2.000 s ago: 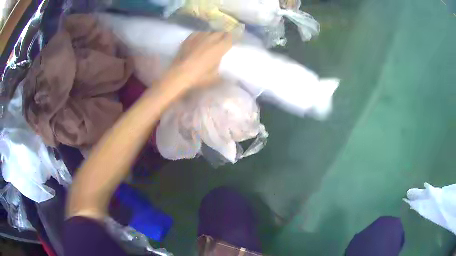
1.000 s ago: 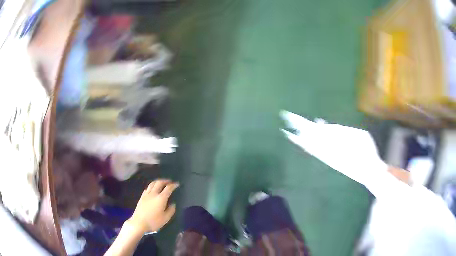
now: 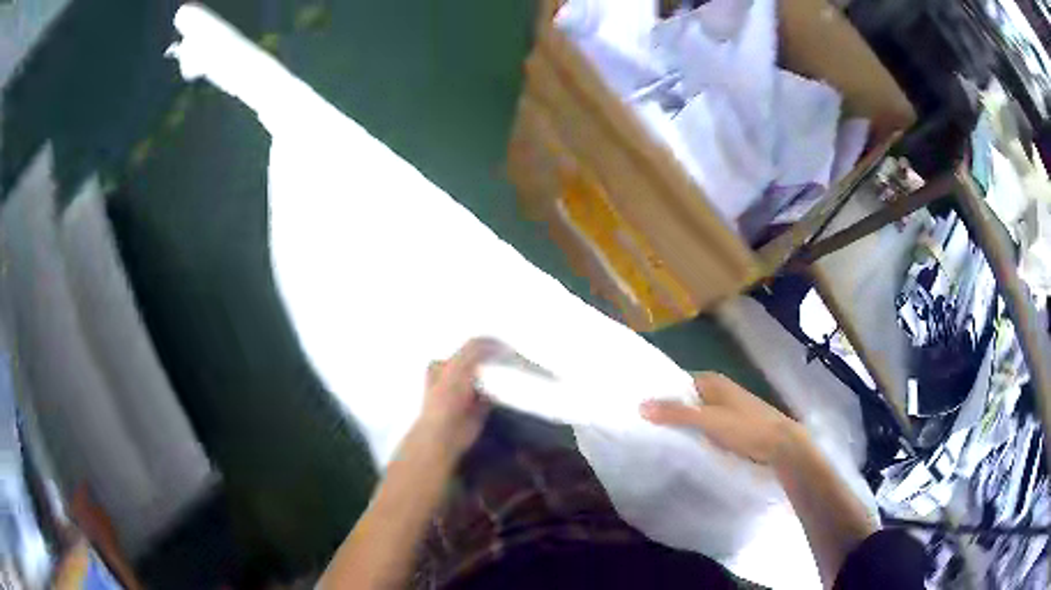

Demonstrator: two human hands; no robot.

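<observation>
A long piece of white fabric (image 3: pixel 380 254) runs from the upper left down to the lower right, in front of my body. Its far end is narrow and bunched, and its middle hangs wide. My left hand (image 3: pixel 463 386) is closed on a folded edge of it near the centre bottom. My right hand (image 3: pixel 732 417) grips the fabric further right, thumb on top. Some fabric drapes below my right hand. The fingers under the cloth are partly hidden.
A brown carton (image 3: pixel 645 196) with yellow tape, holding white sheets, stands at the upper right. A brown frame (image 3: pixel 887 213) and heaped black and white scraps are beyond it. Pale long shapes (image 3: pixel 104 346) lie at the left. The floor (image 3: pixel 403 69) is green.
My left hand has moved from beside the heap of remnants to the white fabric and taken hold of it. The view has turned right, and the fabric now spans across in front of me.
</observation>
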